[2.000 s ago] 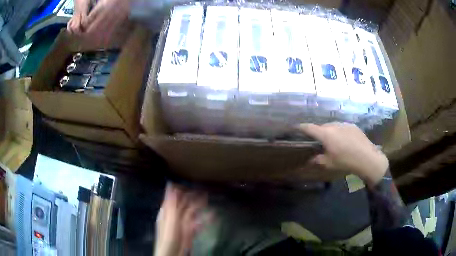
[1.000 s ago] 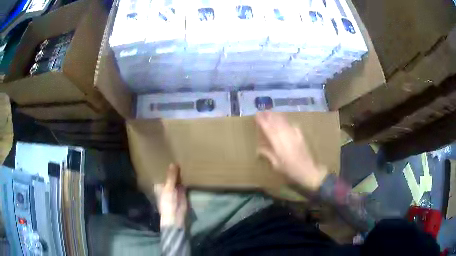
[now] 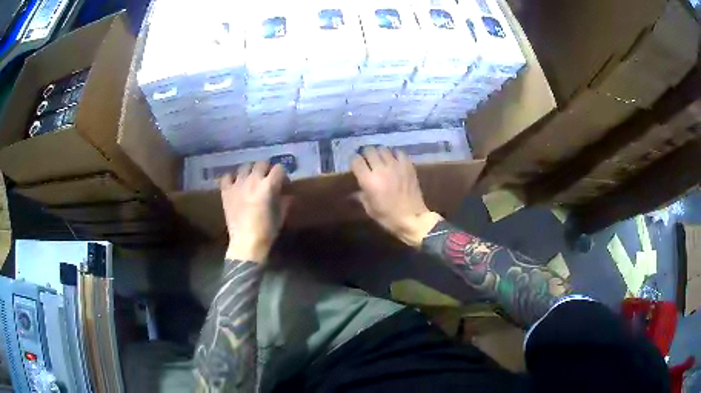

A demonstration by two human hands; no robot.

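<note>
The large master carton (image 3: 515,104) stands open in front of me, packed with rows of white smartwatch boxes (image 3: 330,61). Two smartwatch boxes (image 3: 419,146) lie flat, end to end, along its near side, in front of the stacked rows. My left hand (image 3: 254,203) has its fingers hooked over the carton's near edge, the fingertips by the left flat box. My right hand (image 3: 390,188) lies over the same near edge, its fingertips at the left end of the right flat box. Both hands are on the cardboard.
A smaller carton (image 3: 58,157) with dark items stands at the left. The heat sealer (image 3: 54,330) is at the lower left. Brown cartons (image 3: 615,115) are at the right. Yellowish scraps (image 3: 632,257) and a red object (image 3: 649,322) are at the lower right.
The near flap was folded down towards me a second ago and now stands more upright. My left hand rose from its lower edge to its top. The other person's hands left view.
</note>
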